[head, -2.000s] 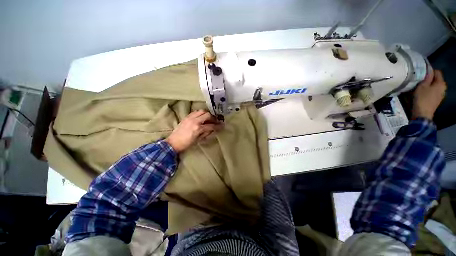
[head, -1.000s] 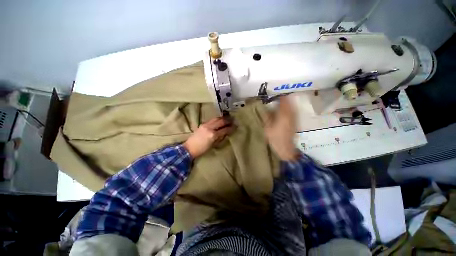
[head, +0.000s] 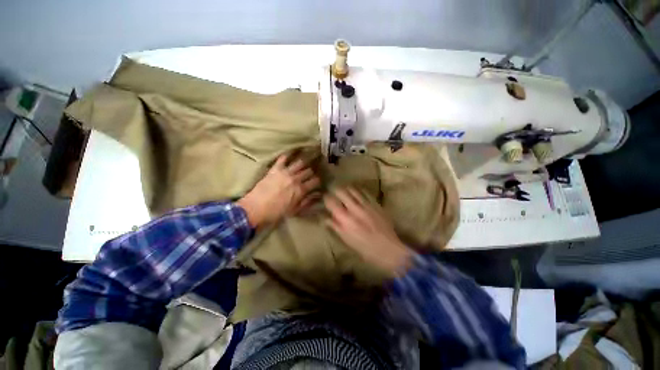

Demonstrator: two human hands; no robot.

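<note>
The large khaki garment piece (head: 210,155) lies bunched over the white table, passes below the needle end of the white sewing machine head (head: 434,108), and hangs over the front edge onto my lap. My left hand (head: 284,191) lies on the cloth just left of and in front of the needle area, fingers bent into the folds. My right hand (head: 358,220) is on the cloth to its right, slightly blurred, fingers pointing to my left hand. The needle and presser foot are hidden by cloth and the machine head. Whether my fingers pinch the cloth is partly blurred.
Thread snips (head: 508,190) lie on the table right of the cloth, near a small control panel (head: 573,196). A white board (head: 532,318) with a thin olive strip (head: 515,293) is at the lower right. Heaped khaki and white cloth (head: 608,336) lies beyond it. A ruler runs along the table's front edge.
My right hand has come from the machine's handwheel to the cloth beside my left hand. The khaki cloth has shifted and now bulges to the right of the needle area.
</note>
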